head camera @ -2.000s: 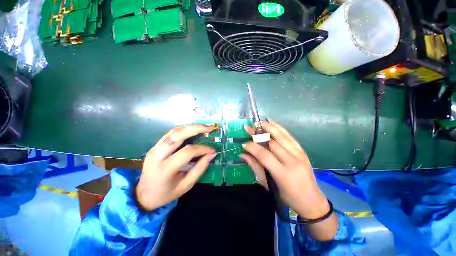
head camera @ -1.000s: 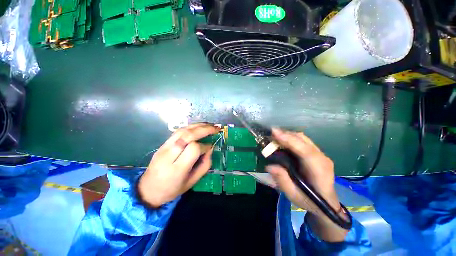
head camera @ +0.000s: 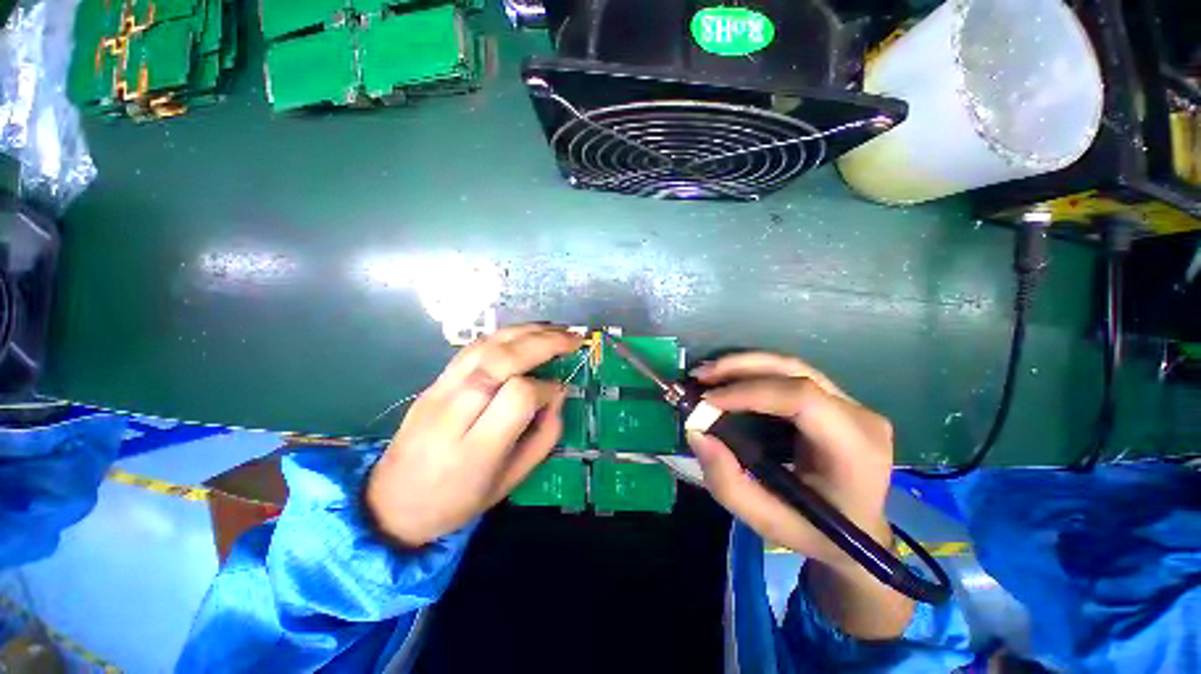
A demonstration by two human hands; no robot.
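A green PCB panel (head camera: 635, 424) lies at the near edge of the bench mat, partly under my left hand. A small orange-gold flexible circuit (head camera: 597, 348) sits at the top of its middle seam. My left hand (head camera: 481, 428) has its fingertips at that piece and holds thin solder wire (head camera: 576, 367), whose end reaches toward it. My right hand (head camera: 803, 461) holds the soldering iron (head camera: 757, 464) by its black handle. The iron's tip is at the flexible circuit; whether it touches is too small to tell.
A fume extractor fan (head camera: 685, 145) stands behind the work. A white plastic jar (head camera: 909, 112) leans by the soldering station (head camera: 1120, 208) at right rear. Stacked green panels (head camera: 369, 55), more panels with orange-gold strips (head camera: 156, 53) and a clear plastic bag (head camera: 46, 119) are at left rear.
The panel came out from between both hands as my right hand moved right and re-gripped the iron. The iron's tip has swung down to the flexible circuit. My left fingers have closed in there.
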